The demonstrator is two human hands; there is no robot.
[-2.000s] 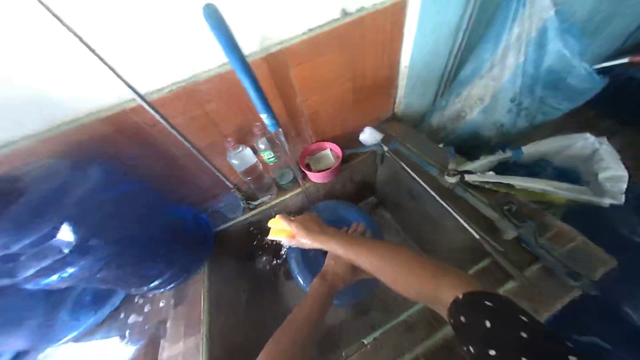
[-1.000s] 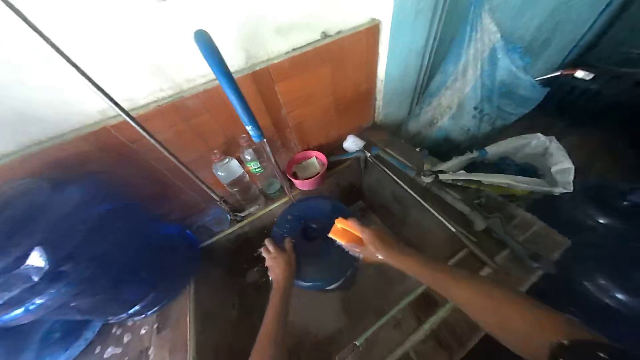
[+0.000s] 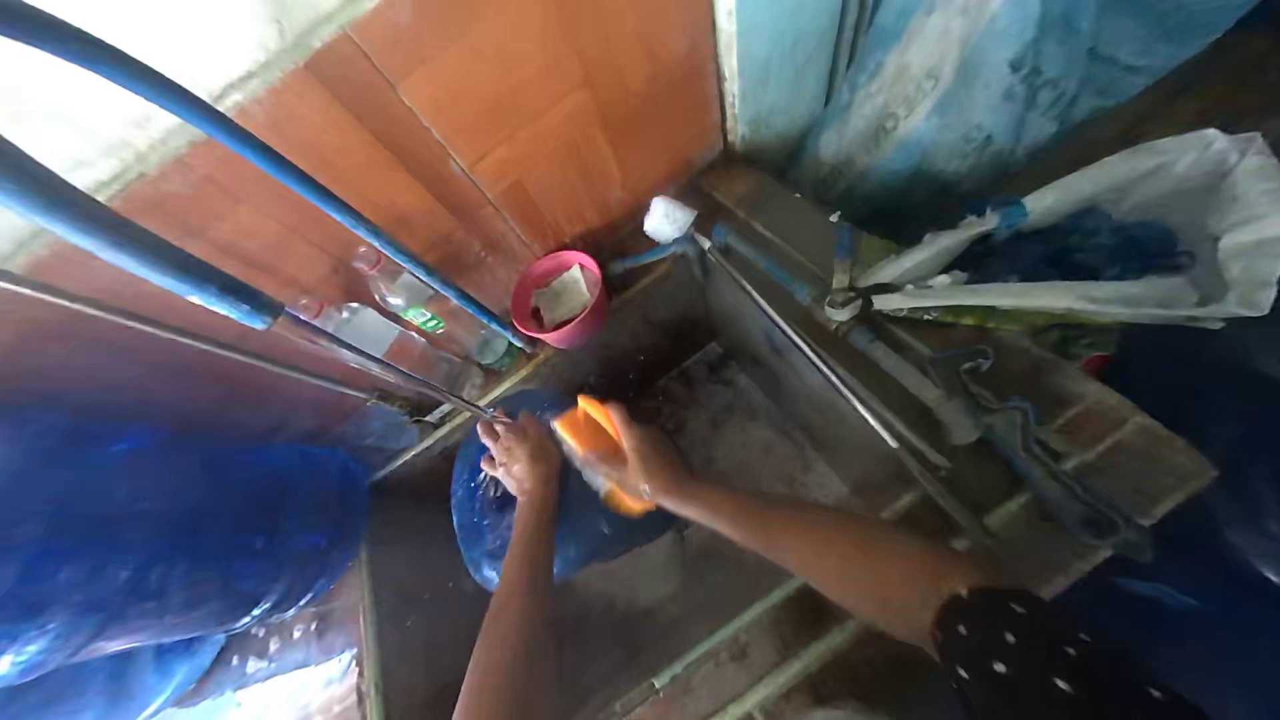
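Note:
My right hand [image 3: 635,460] grips an orange sponge [image 3: 588,428] above a blue plastic water jug [image 3: 600,530] that lies in a concrete basin [image 3: 650,610]. Close on its left, my left hand [image 3: 520,455] is over the jug's far end, fingers curled at the lower end of a thin metal rod [image 3: 400,375]. The rod runs up into a blue tube handle [image 3: 130,240]. Whether the fingers are closed round the rod is hard to tell because of blur. A second blue-handled stick [image 3: 300,185] leans across the plastic bottles.
A pink bowl [image 3: 590,320] holding a pale block stands on the basin's rim beside two clear bottles [image 3: 410,290]. A white-tipped brush [image 3: 670,220] lies along the right wall. Large blue jugs [image 3: 180,530] fill the left. Pipes [image 3: 920,385] and a white sack [image 3: 1200,220] are at the right.
My left hand has moved from the jug's side to its far end, by the metal rod. The sponge has come closer to the left hand. The view has shifted nearer to the basin.

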